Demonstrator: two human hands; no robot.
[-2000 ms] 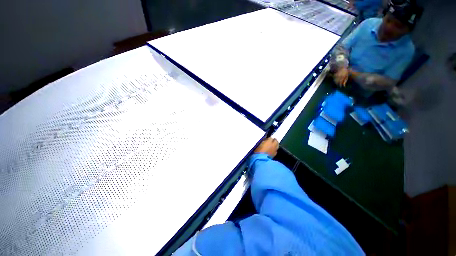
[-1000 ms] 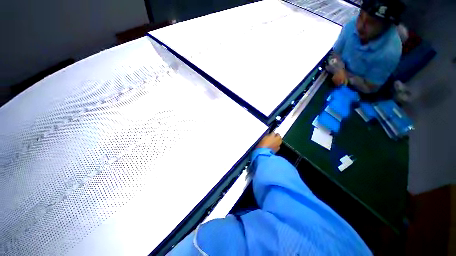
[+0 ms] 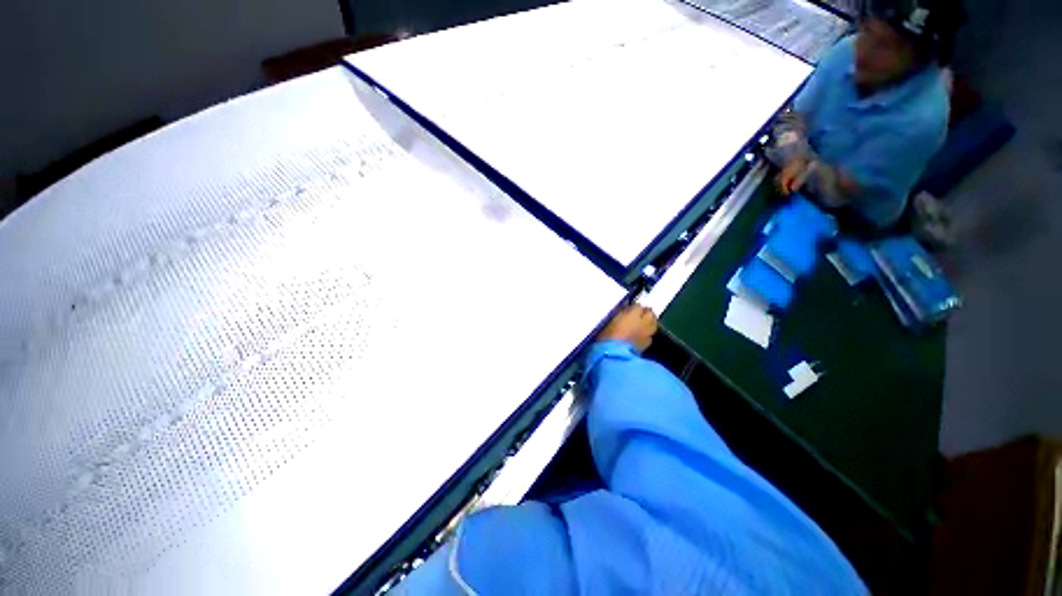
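A large, bright white panel (image 3: pixel 384 349) with fine dots lies on the conveyor at the left. A second white panel (image 3: pixel 606 128) lies beyond it, with a dark gap between them. My right hand (image 3: pixel 630 327) is bare, with its fingers curled, at the near panel's right corner, on or against the silver side rail (image 3: pixel 526 468). Its fingertips are hidden, so I cannot tell if it grips the panel edge or the rail. My left hand is not in view.
A green-topped bench (image 3: pixel 856 425) stands right of the rail. It holds blue packets (image 3: pixel 783 250), more packets (image 3: pixel 918 282) and small white pieces (image 3: pixel 801 378). A person in blue (image 3: pixel 879 122) leans over its far end. Small shiny roller ends line the rail.
The view has shifted slightly, and the panels sit a little differently in it. My right hand stays at the same corner. The other person's head and body have shifted.
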